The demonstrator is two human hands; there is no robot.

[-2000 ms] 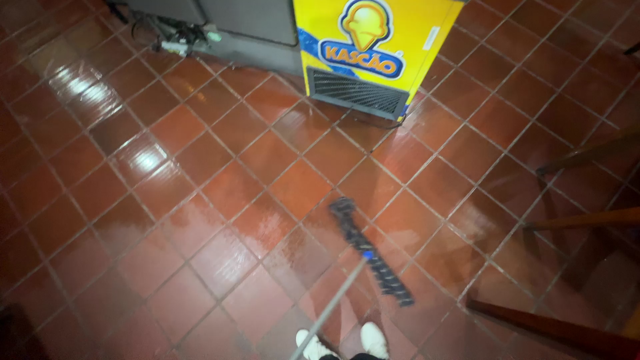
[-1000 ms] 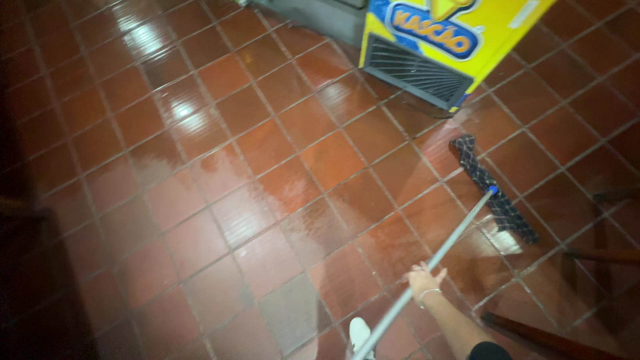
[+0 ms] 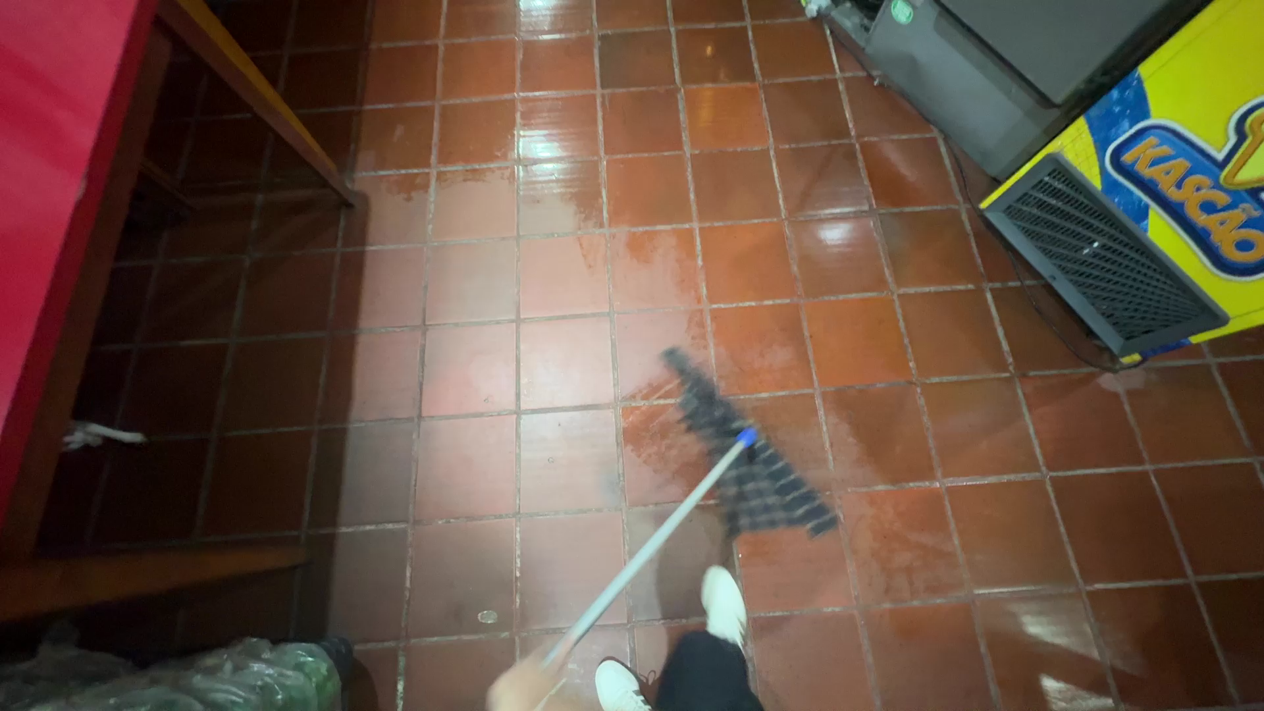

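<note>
A pale pole (image 3: 647,553) slants up from the bottom edge to the blue joint (image 3: 748,435) of a floor mop or cloth-covered squeegee. Its dark checked cloth head (image 3: 755,474) lies on the tiled floor, spread wide at its lower right end and blurred. My right hand (image 3: 523,683), judged by its grip place on the pole, is closed around the pole at the bottom edge, blurred and partly cut off. My left hand is out of view. Wet-looking patches (image 3: 657,439) mark the tiles around the cloth.
My white shoes (image 3: 724,602) stand just below the cloth. A yellow Kascão cooler (image 3: 1175,197) with a dark vent and a grey appliance (image 3: 973,89) stand at upper right. Left are a red-topped table (image 3: 59,197), its wooden leg (image 3: 262,104) and plastic-wrapped items (image 3: 217,676).
The view has swung far to the left. The mop head has moved left, away from the cooler, and its cloth has fanned out. The gripping hand now shows only at the bottom edge.
</note>
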